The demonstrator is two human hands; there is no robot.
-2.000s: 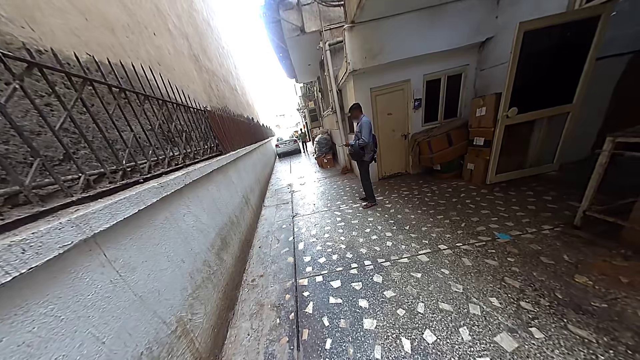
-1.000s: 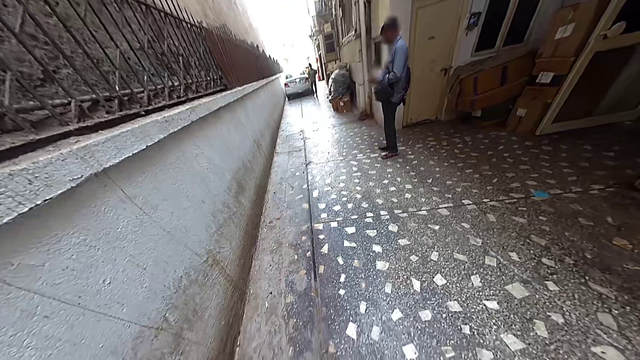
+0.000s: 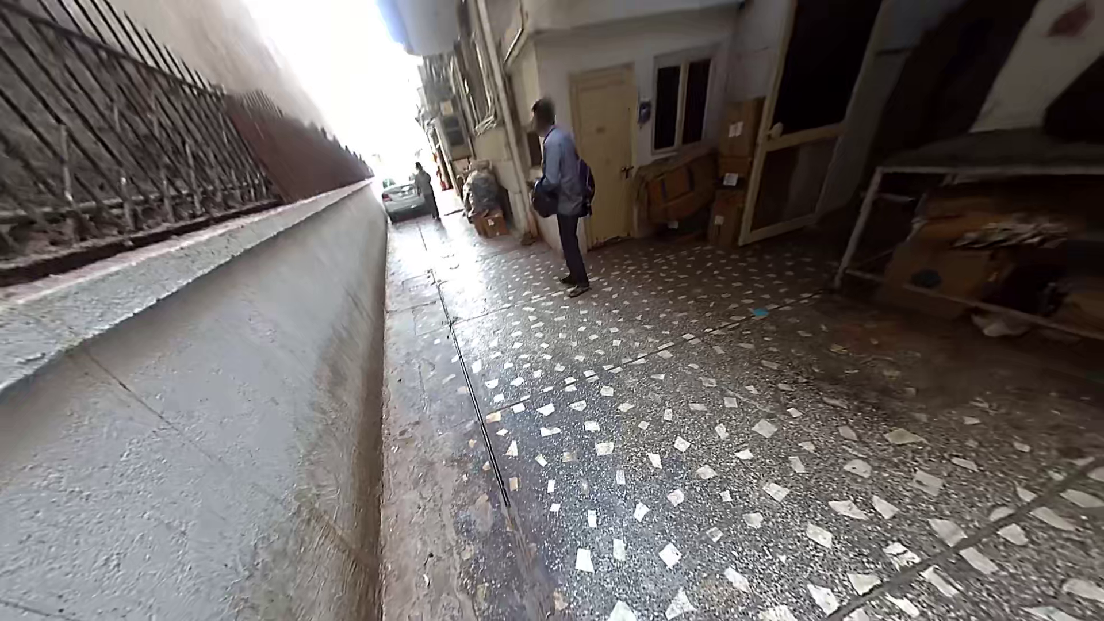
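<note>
Neither my left hand nor my right hand shows in the head view, so what they hold or touch is hidden. Ahead of me runs a terrazzo floor (image 3: 655,414) with pale stone chips and a dark joint line. A low painted wall (image 3: 216,379) topped by a metal railing (image 3: 112,147) follows the left side. A person in a blue shirt (image 3: 565,172) stands right of the middle, with a backpack (image 3: 586,187) and a dark bag (image 3: 544,198) at the front.
Farther off, another person (image 3: 426,191) stands by a parked car (image 3: 403,200). Bundled sacks (image 3: 483,194) sit near the building corner. To the right are a cream door (image 3: 604,155), cardboard boxes (image 3: 733,164), an open framed door (image 3: 798,129) and a metal-framed table (image 3: 957,168). A small blue scrap (image 3: 759,313) lies on the floor.
The view has swung about, and the metal-framed table at the right, out of view one second ago, shows again. The second person by the car appears larger and clearer.
</note>
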